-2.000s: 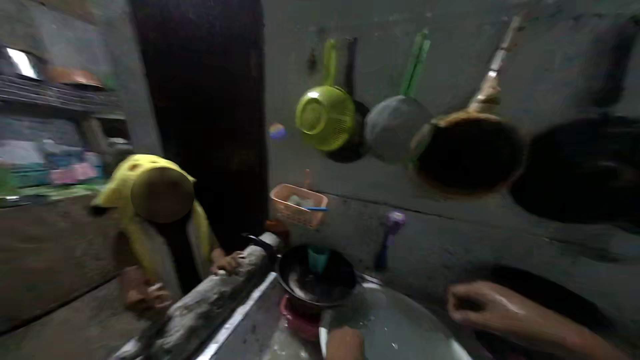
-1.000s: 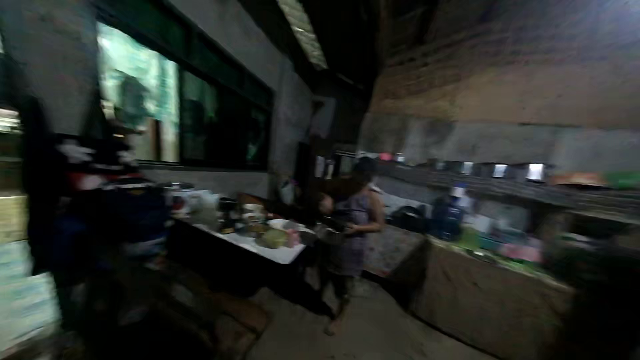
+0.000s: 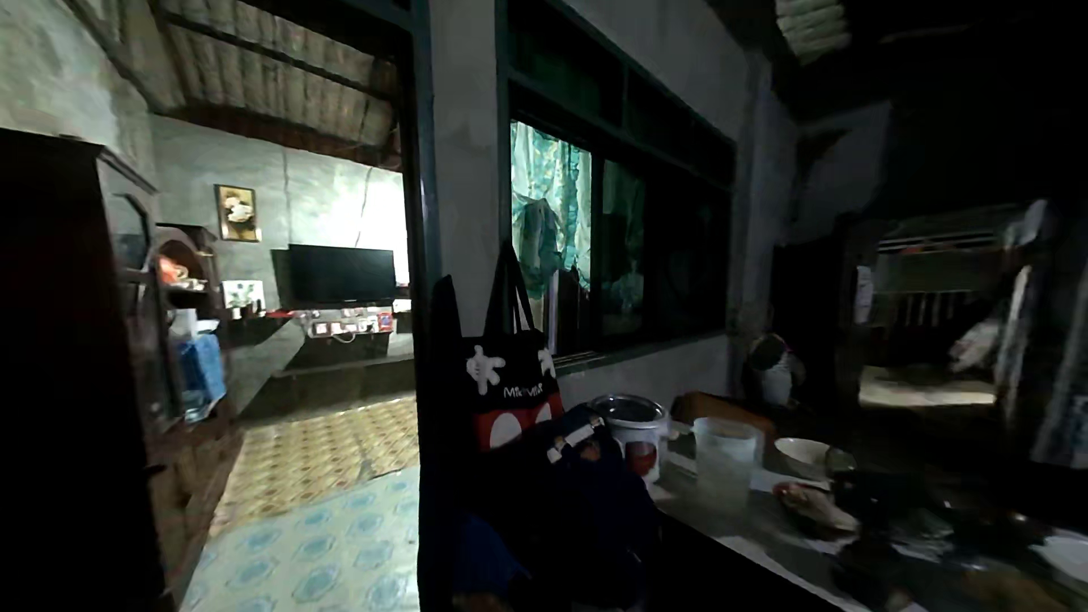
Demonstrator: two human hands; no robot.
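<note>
Neither my left hand nor my right hand shows in the head view. A black tote bag point(image 3: 510, 365) with white glove prints and a red lower part hangs beside the doorway. Against it is a dark blue bag or cloth point(image 3: 586, 501). Just right of that stand a white lidded bucket point(image 3: 633, 429) and a translucent plastic pitcher point(image 3: 727, 463) on a table point(image 3: 680, 476). Farther right lie a white bowl point(image 3: 803, 455) and a dish of food point(image 3: 816, 510); the other dishes are too dark to make out.
Through the doorway, a patterned floor covering point(image 3: 319, 459) leads toward a wall-side television point(image 3: 342, 274). A dark wooden cabinet point(image 3: 68, 365) borders the left side. Above the table is a window with a green curtain point(image 3: 548, 204). A dim passage lies at the far right.
The view has swung far left, from the wall of hanging pans, past the table and a standing person, to the lit doorway. Both hands, partly seen at first over the basin, are out of view.
</note>
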